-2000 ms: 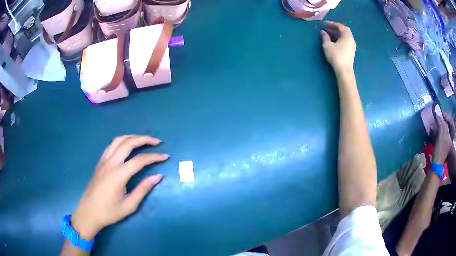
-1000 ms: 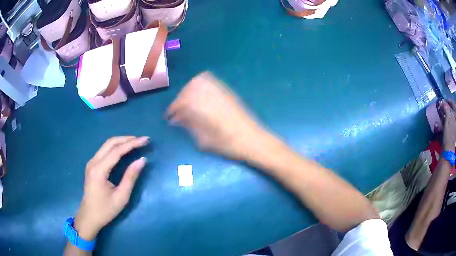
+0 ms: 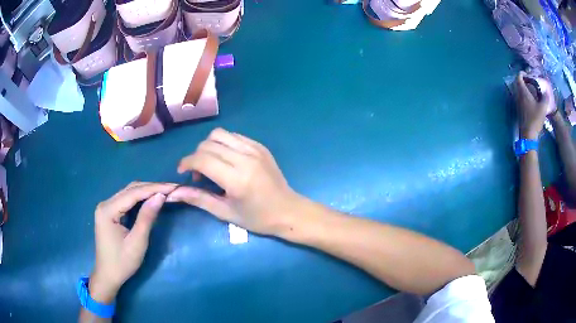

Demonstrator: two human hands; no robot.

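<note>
My left hand (image 3: 123,233) is over the bench at the lower left, with thumb and index fingertips pinched together. My right hand (image 3: 237,183) is beside it, its thumb tip touching the left fingertips and its other fingers loosely curled. Whether something tiny is between the fingertips, I cannot tell. A small white label (image 3: 238,234) lies flat on the bench, partly hidden by my right hand. Two pink speakers (image 3: 129,94) with brown straps stand touching each other beyond my hands, one with a coloured light rim. A purple USB piece (image 3: 225,61) sticks out at their right.
More pink speakers (image 3: 148,31) are stacked at the upper left, beside pale sheets (image 3: 55,86). Another pink speaker (image 3: 393,14) is at the top edge. At the right, another person's hand (image 3: 534,104) holds a pink item near clear bags (image 3: 543,38).
My right hand has come from the far right of the bench to my left hand, and their fingertips now meet. My left fingers have closed to a pinch. The other person's hand has moved up.
</note>
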